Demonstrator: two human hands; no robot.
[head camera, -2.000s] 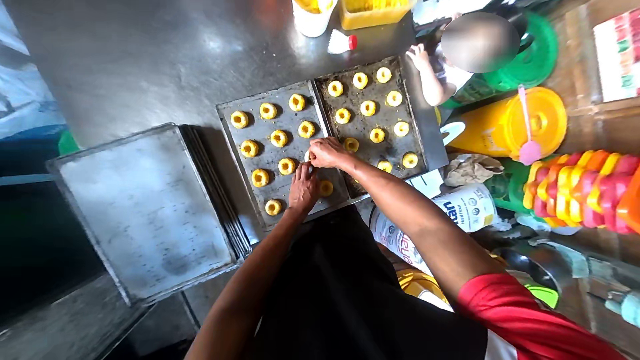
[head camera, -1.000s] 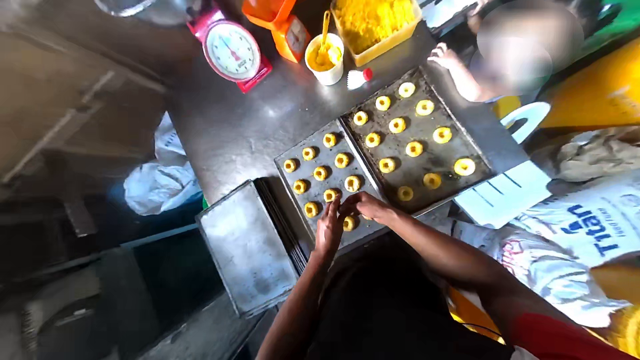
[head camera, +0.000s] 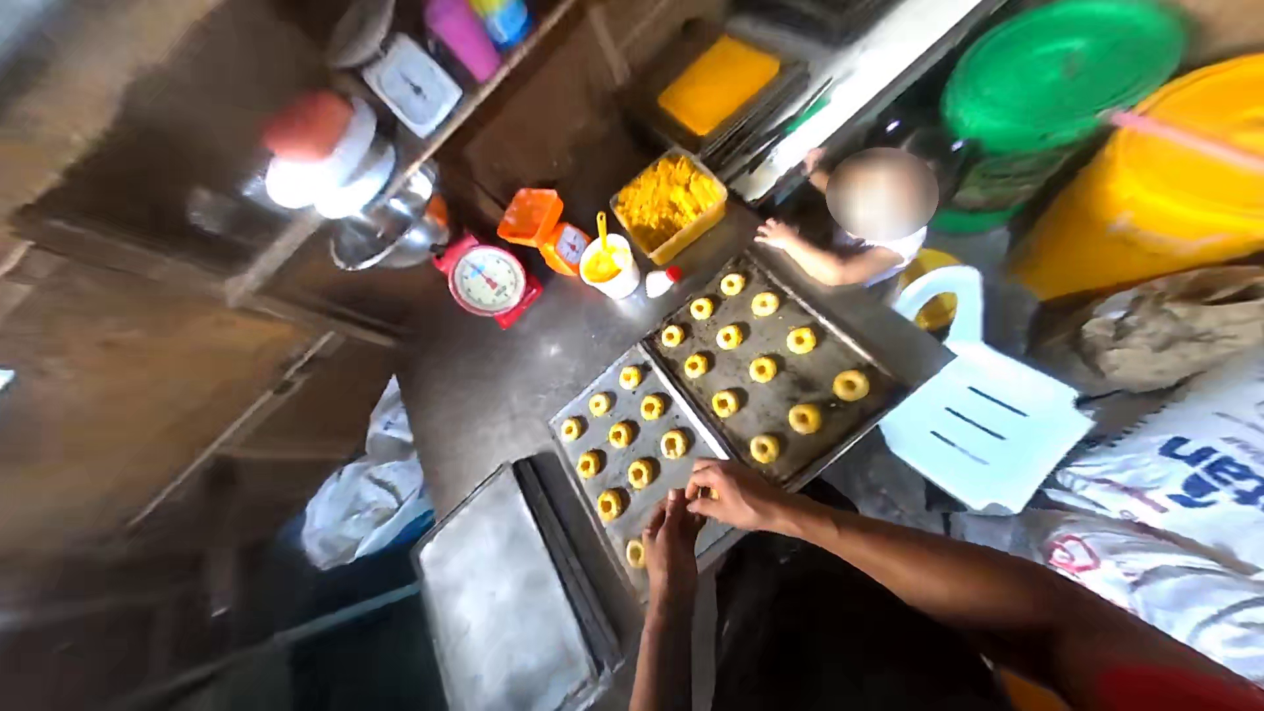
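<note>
My left hand (head camera: 671, 538) and my right hand (head camera: 729, 492) meet at the near end of the lighter metal baking tray (head camera: 617, 375), fingertips together over the tray. A bit of yellow shows by the right fingers, but what they touch is mostly hidden. Rows of yellow dough rings (head camera: 641, 473), with darker centres, lie on this tray. Against its right side is a darker baking tray (head camera: 839, 346) with several more rings, such as the one at its right corner (head camera: 850, 385).
Stacked empty trays (head camera: 504, 583) lie at the left. Beyond are a red scale (head camera: 487, 280), an orange scale (head camera: 566, 247), a white cup (head camera: 612, 269), a small red-capped bottle (head camera: 662, 282) and a tub of yellow food (head camera: 671, 202). Another person's hand (head camera: 777, 234) reaches over the edge; a white plastic stool (head camera: 987, 425) stands right.
Both hands stay close together over the near part of the lighter tray. The view has swung, bringing the shelf and more of the table's far side into sight.
</note>
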